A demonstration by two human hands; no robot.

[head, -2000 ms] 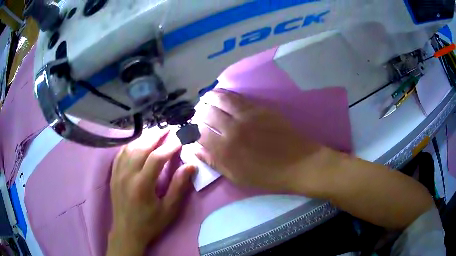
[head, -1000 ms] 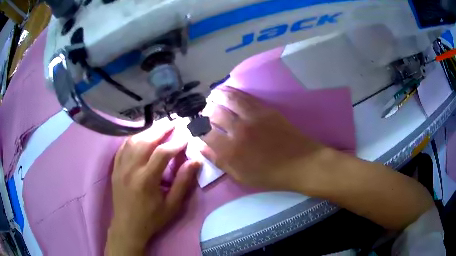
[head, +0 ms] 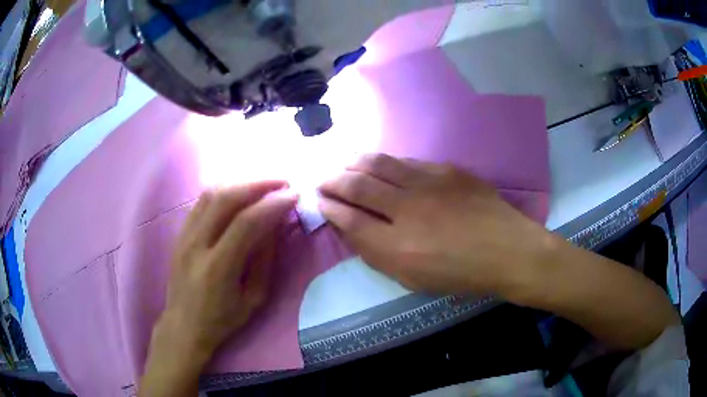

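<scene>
A large pink fabric panel (head: 85,264) with stitched seam lines lies under the sewing machine head (head: 225,46) and both hands. A small white piece (head: 312,214) lies on it between my hands. My left hand (head: 225,264) rests on the pink panel left of the white piece, fingertips at its edge. My right hand (head: 426,217) lies on the panel to the right, fingertips touching the white piece. Whether either hand grips it is unclear. A dark many-sided part (head: 314,119) hangs above the fingertips. Lamp glare hides the needle area.
Cut pink panels (head: 54,101) lie at the left. Thread snips (head: 622,133) and an orange-red tipped tool (head: 692,73) lie at the right. A grey ruler strip (head: 387,324) follows the curved front edge of the white table (head: 353,291).
The machine head appears higher in view, and the glare is larger. My hands and the white piece are farther from the needle area, toward the front edge. My fingers are closer around the white piece.
</scene>
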